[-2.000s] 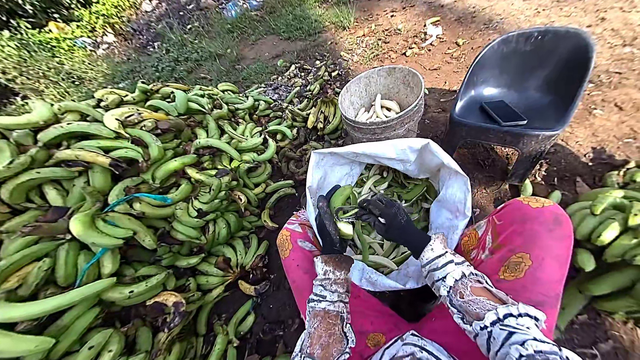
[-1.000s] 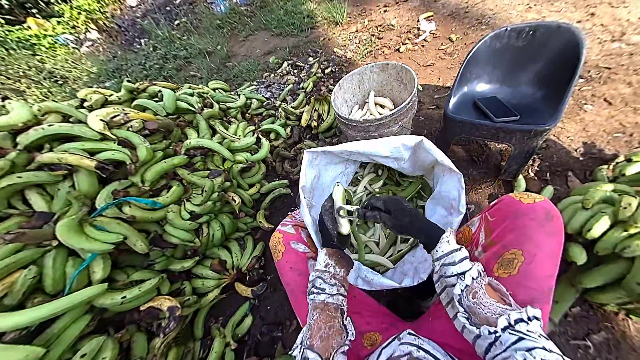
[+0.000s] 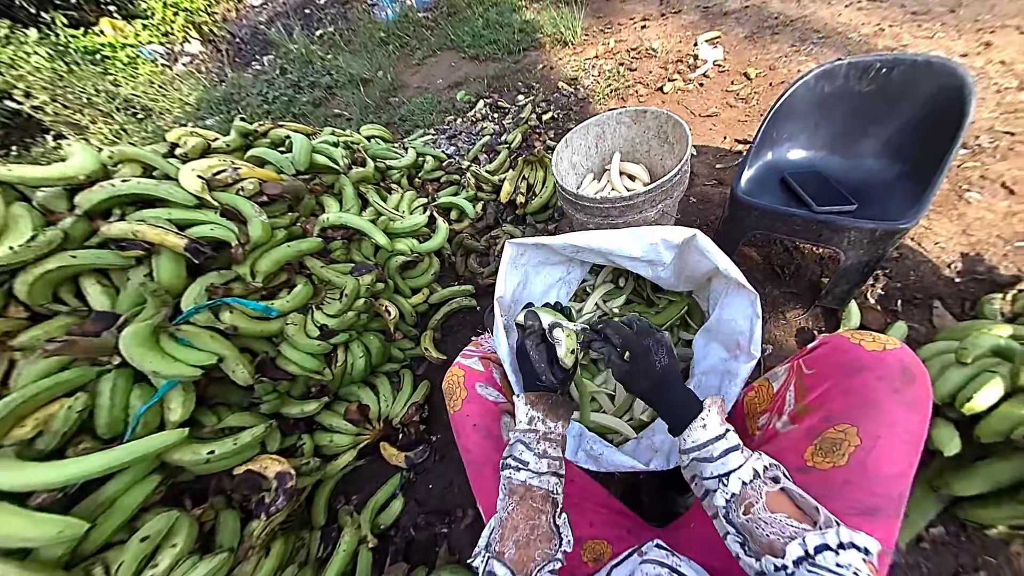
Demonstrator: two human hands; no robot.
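Black gloves cover both my hands. My left hand (image 3: 546,352) grips a partly peeled green plantain (image 3: 564,340) above the left side of an open white sack (image 3: 632,248). Close to the fruit's right side, my right hand (image 3: 640,360) has its fingers curled; a small thin tool seems to show at its fingertips, too small to name. Green peels (image 3: 612,400) fill the sack between my knees. Behind it, peeled pale plantains (image 3: 616,178) lie in a dirty bucket (image 3: 624,212).
A large heap of green plantains (image 3: 216,344) spreads over the ground on the left. Beyond my right knee lie more green plantains (image 3: 980,384). A black plastic chair (image 3: 864,136) holds a phone (image 3: 820,192) at the back right.
The plantain in my left hand stood more upright one second ago and now lies tilted across that hand. My right hand stays close beside it.
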